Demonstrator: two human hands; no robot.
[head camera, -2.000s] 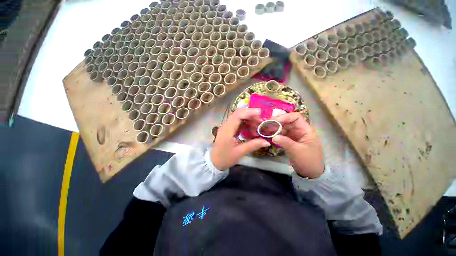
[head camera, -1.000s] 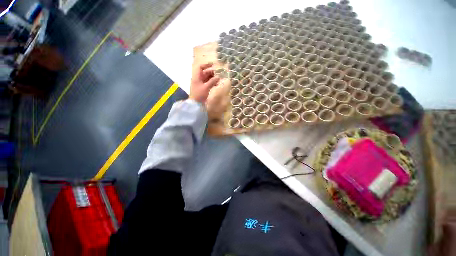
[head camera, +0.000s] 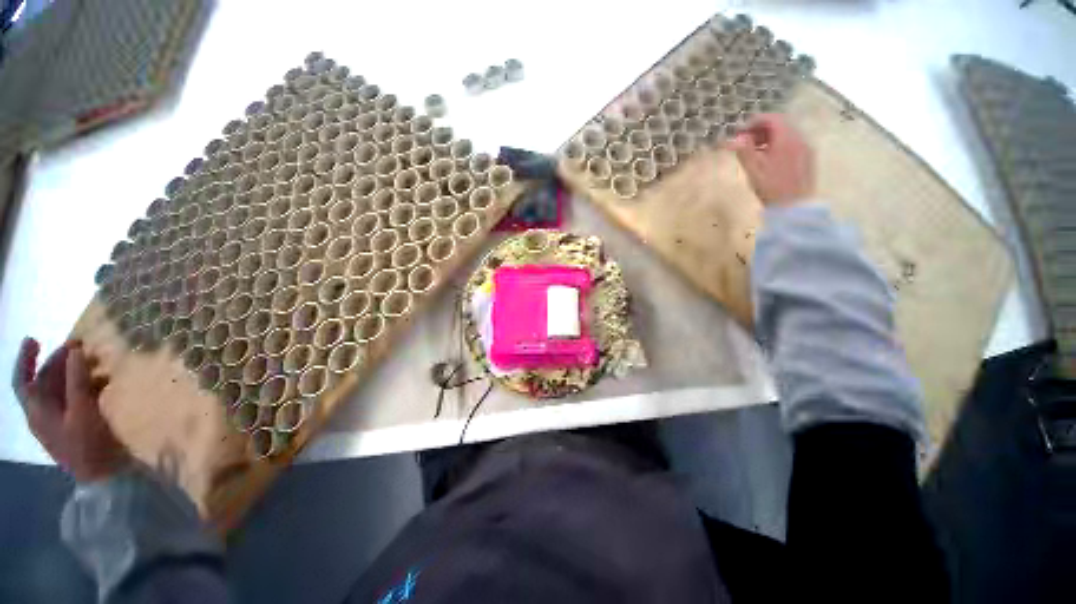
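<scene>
Close rows of short grey-beige rings (head camera: 342, 242) stand on the left tan board (head camera: 159, 407). The right board (head camera: 909, 207) holds fewer rings (head camera: 673, 112), at its far left part. My left hand (head camera: 73, 407) is at the left board's bare near-left edge, fingers apart, with no ring visible in it. My right hand (head camera: 781, 159) is over the right board, its fingertips at the edge of the ring rows. Whether it holds a ring cannot be told. A pink case (head camera: 519, 316) with a white block (head camera: 563, 312) lies on a mottled round cushion (head camera: 611, 309).
Dark snips (head camera: 446, 375) and a black cord lie left of the cushion. A dark object with a pink-red edge (head camera: 537, 203) is behind it. Several loose rings (head camera: 493, 78) stand on the white table beyond. Other filled boards are at the far left (head camera: 100, 59) and right (head camera: 1021, 153).
The view has swung back from the left. My left hand has moved from the left board's far bare edge to nearer me. My right hand, first at the cushion with a ring, is now over the right board.
</scene>
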